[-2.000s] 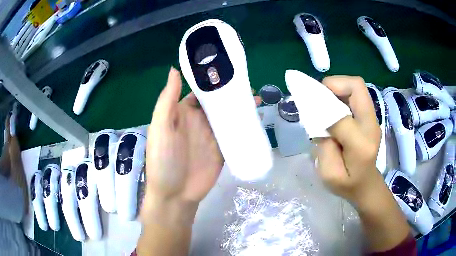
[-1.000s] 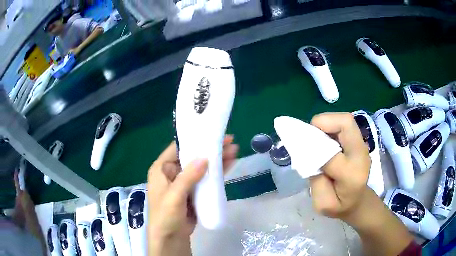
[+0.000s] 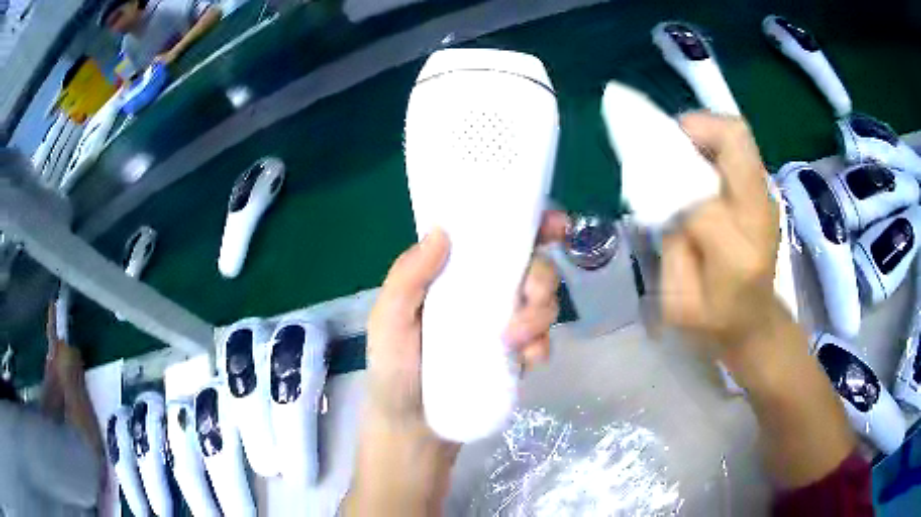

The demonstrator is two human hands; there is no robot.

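Note:
A white handset (image 3: 480, 232) stands upright in my left hand (image 3: 409, 353), wide end up. Its back faces me, with a cluster of small dots, the vent grille, near the top. My left thumb lies on its left edge and my fingertips show at its right side. My right hand (image 3: 722, 227) is to the right, slightly blurred, pinching a white wiping cloth (image 3: 654, 157) whose point sticks up. The cloth and handset are apart. The front of the handset is hidden.
Handsets lie in rows at left (image 3: 293, 399) and in a group at right (image 3: 823, 237). Others lie on the green conveyor belt (image 3: 333, 222). A white bottle (image 3: 601, 278) stands at the bench edge. Clear film scraps (image 3: 586, 470) lie in front. A slanting post (image 3: 111, 278) and people are at left.
The handset has turned in my left hand, from its front, past its side, to its back. The camera view has shifted. My right hand has moved slightly up with the cloth still in it.

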